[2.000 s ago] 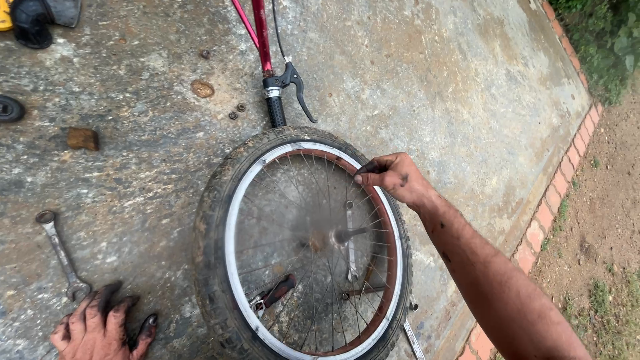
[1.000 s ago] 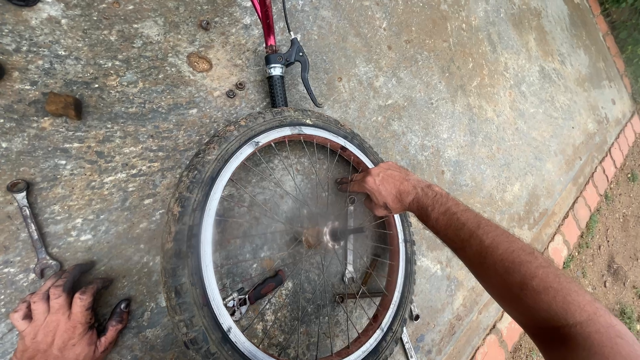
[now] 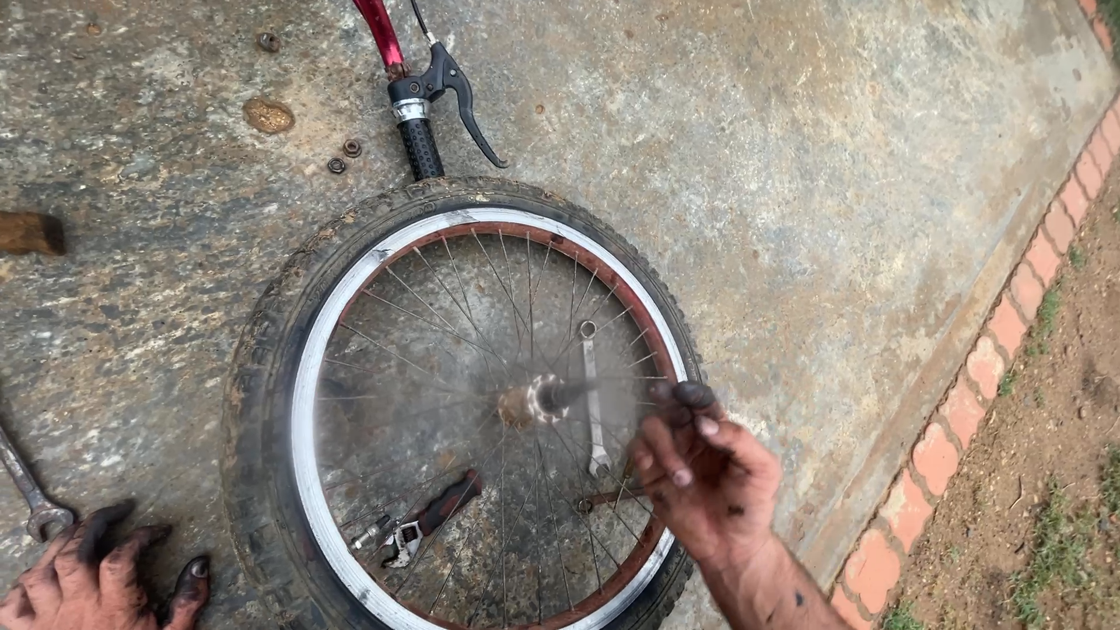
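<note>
A spoked bicycle wheel (image 3: 669, 306) with a knobby tyre lies over the concrete, its hub (image 3: 534, 401) and axle pointing up at me and partly blurred. My right hand (image 3: 704, 477), greasy at the fingertips, is at the wheel's right side over the rim, fingers curled; whether it holds anything small is unclear. My left hand (image 3: 105, 573) rests on the concrete at the lower left, fingers spread and blackened, beside the jaw of a combination wrench (image 3: 31, 490). Through the spokes show another combination wrench (image 3: 594, 398), a tool with a red and black handle (image 3: 448, 501) and a rusty metal piece (image 3: 612, 499).
Beyond the wheel are a handlebar grip (image 3: 421, 149), a black brake lever (image 3: 468, 109) and a red bicycle tube (image 3: 378, 31). Nuts (image 3: 352, 148) lie near the grip. A brown block (image 3: 31, 234) is at the left. A brick edging (image 3: 962, 405) borders soil at the right.
My right hand has moved from the upper right of the wheel down along its right side, and its palm now shows. My left hand stays on the concrete near the wrench. The view has shifted.
</note>
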